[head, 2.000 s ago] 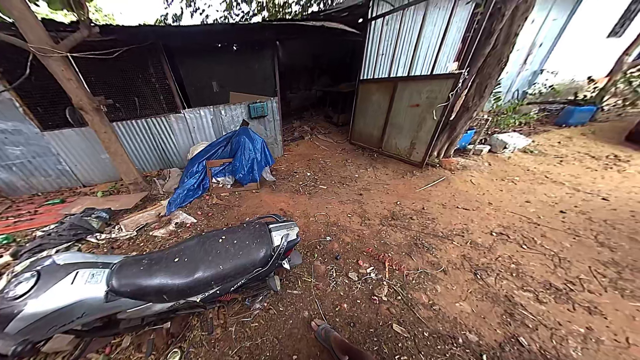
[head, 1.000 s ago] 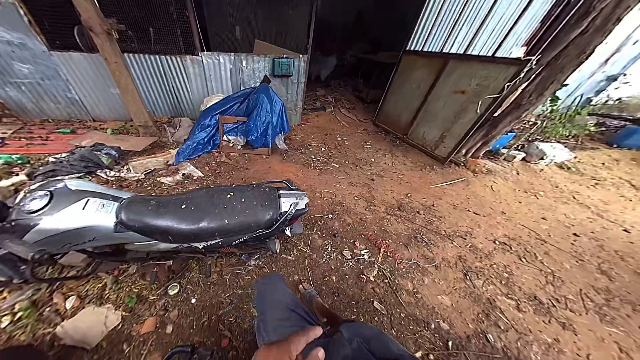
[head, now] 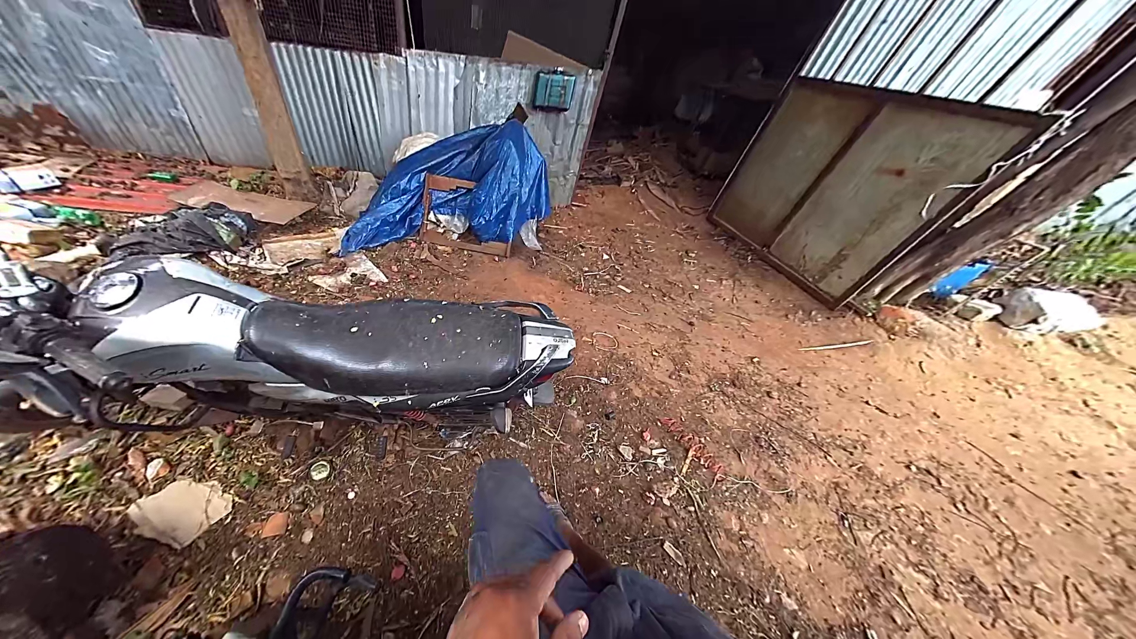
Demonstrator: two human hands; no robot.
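Note:
My left hand (head: 519, 605) is low in the view, over the dark blue trousers (head: 513, 519) near my thigh. Its thumb and a finger stand apart, nothing shows between them, and the lower edge cuts off the rest. My right hand is out of view. Ahead and to the left stands a silver and black motorcycle (head: 177, 333), its black seat (head: 386, 346) speckled with small bits; the hand does not touch it. Left of the hand, a curved black bar (head: 306, 586) rises from the lower edge.
A blue tarpaulin (head: 497, 169) drapes beside a small wooden frame (head: 469, 247) at the corrugated metal wall (head: 337, 102). Right of the dark doorway leans a rusty metal-sheet door (head: 852, 186), near a tree trunk (head: 1003, 209). Red coiled strands (head: 697, 450) and litter lie on the soil.
The view has tilted down and come nearer the motorcycle. My left hand and raised trouser leg, not seen two seconds ago, came into view one second ago.

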